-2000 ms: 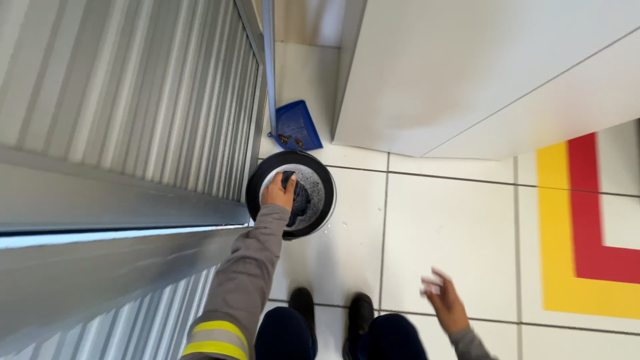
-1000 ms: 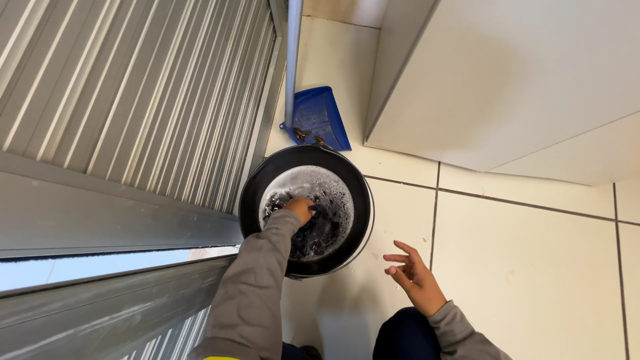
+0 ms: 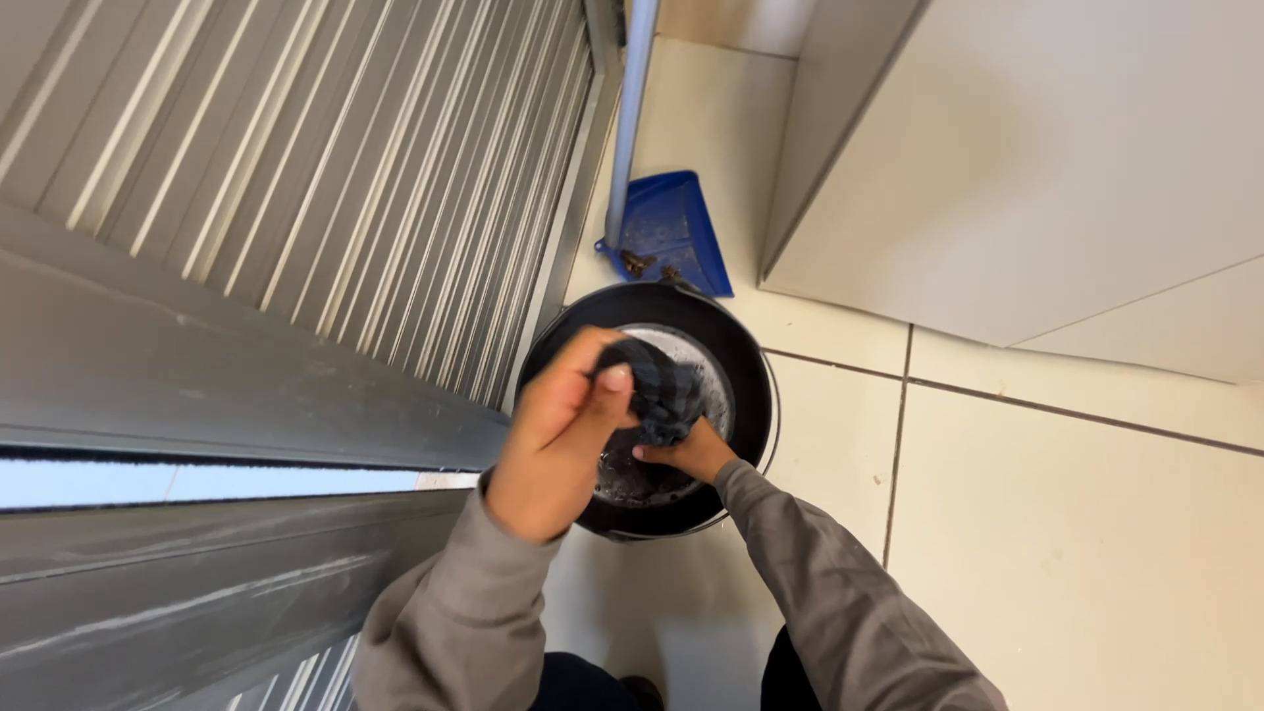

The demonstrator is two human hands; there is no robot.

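A dark wet cloth (image 3: 664, 390) is bunched up over a black bucket (image 3: 753, 395) on the floor. My left hand (image 3: 563, 434) grips the cloth's upper end above the bucket's left side. Lower and to the right, my right hand (image 3: 691, 452) reaches over the rim and has its fingers around the lower part of the cloth; some of those fingers are hidden behind it. Soapy water (image 3: 632, 484) with foam shows inside the bucket below both hands.
Beyond the bucket lies a blue dustpan (image 3: 676, 222) with brown debris and a long handle (image 3: 632, 118). Ribbed metal panels (image 3: 296, 148) with a grey frame stand close on the left. A pale cabinet (image 3: 1037, 148) rises at the upper right, above light floor tiles (image 3: 1047, 494).
My left hand has come up out of the bucket with the cloth. My right hand has moved left from beside the bucket and onto the cloth. The view has moved closer to the bucket.
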